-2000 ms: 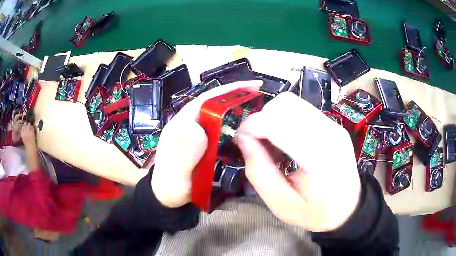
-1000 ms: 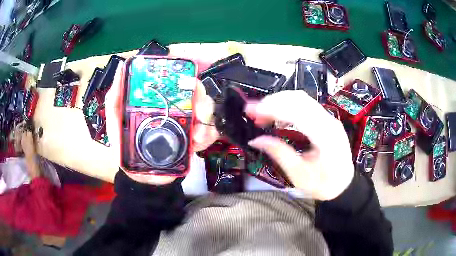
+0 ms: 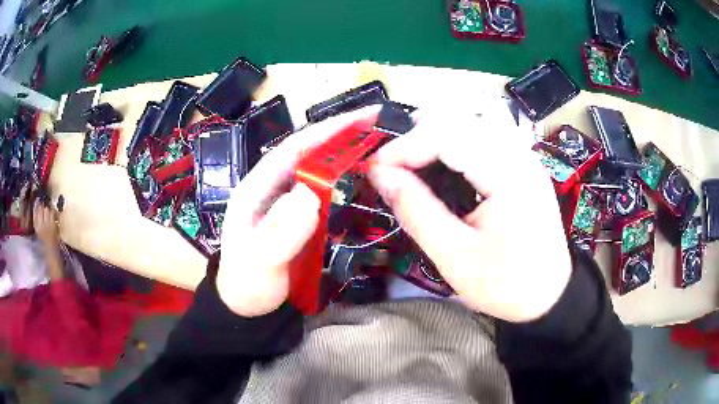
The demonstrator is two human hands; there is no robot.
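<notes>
A red front housing (image 3: 310, 248) stands on edge in my left hand (image 3: 272, 237), its slotted port end (image 3: 339, 158) up and its open side facing right. My left hand grips it from the left. My right hand (image 3: 481, 213) is at the upper part of the open side, thumb and fingertips pinched together at the housing's edge. A dark part (image 3: 453, 185) shows within my right hand's curl. What the fingertips pinch is too blurred to tell. A white lead wire (image 3: 378, 241) loops by the opening. The circuit board is mostly hidden.
Red housings with boards and black back housings (image 3: 219, 166) are piled left and right on the tan table (image 3: 158, 256). A green conveyor belt (image 3: 331, 35) behind carries more units. Another person's arm (image 3: 49, 237) is at the far left.
The housing has turned from facing me to standing on edge. My right hand has moved in to its open side; the dark part is now mostly covered by that hand. Units on the belt have shifted left.
</notes>
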